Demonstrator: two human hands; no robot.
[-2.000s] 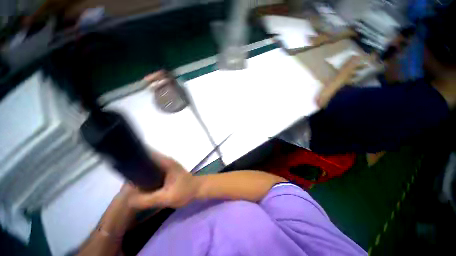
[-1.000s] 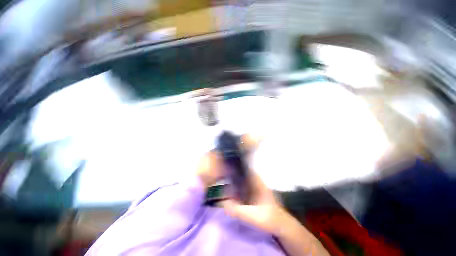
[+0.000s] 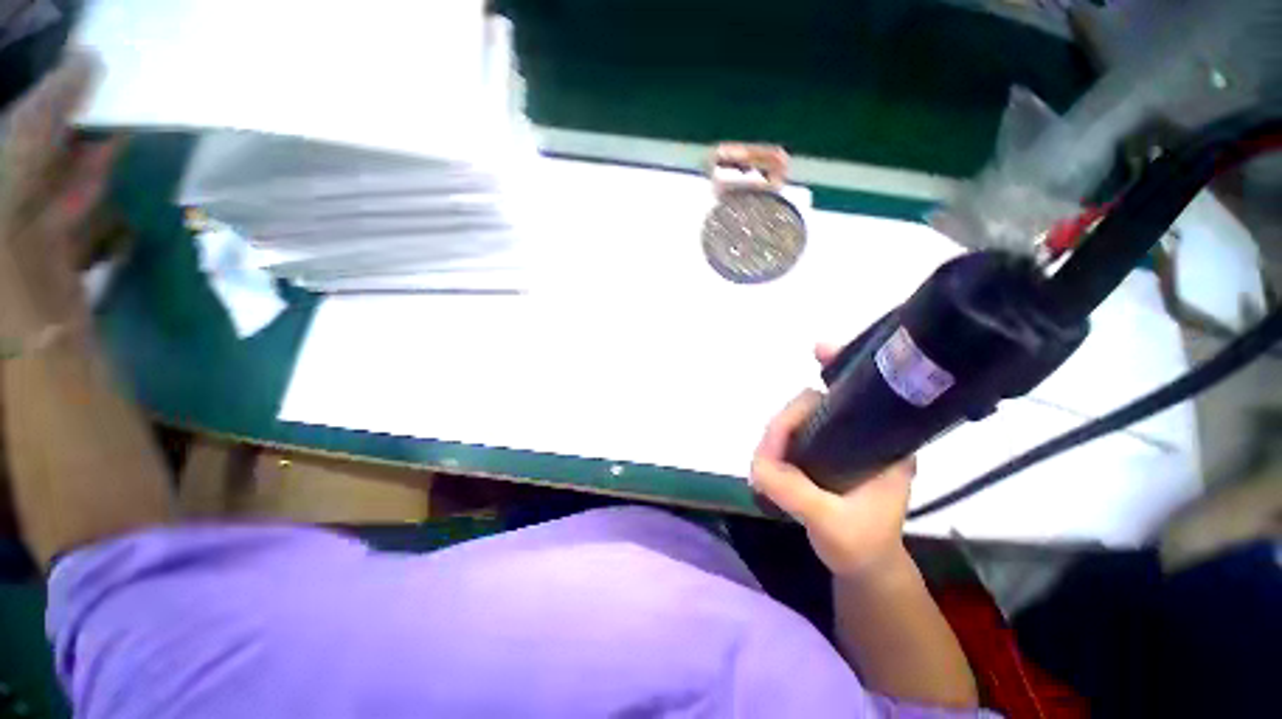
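Note:
My right hand (image 3: 844, 492) is closed around a thick black electric screwdriver (image 3: 914, 372) with a pale label, held tilted over the white work sheet (image 3: 605, 365). Its tip is hidden. My left hand (image 3: 42, 211), blurred at the far left edge, holds the left edge of a white panel (image 3: 295, 70) between thumb and fingers. This panel lies over a stack of white panels (image 3: 380, 211), its far side cut off by the frame's top. A round dish of small screws (image 3: 754, 235) sits on the sheet.
A pink-copper block (image 3: 748, 166) touches the dish's back. A crumpled white scrap (image 3: 239, 281) lies beside the stack. Crumpled clear plastic (image 3: 1005, 176) is behind the screwdriver. A black cord (image 3: 1097, 429) curves right. A neighbour's dark clothing (image 3: 1125, 632) shows lower right.
The view has swung left from one second ago. My hands, earlier together around the screwdriver, are now apart; my left hand has gone to the panel at the stack. My right hand keeps the screwdriver.

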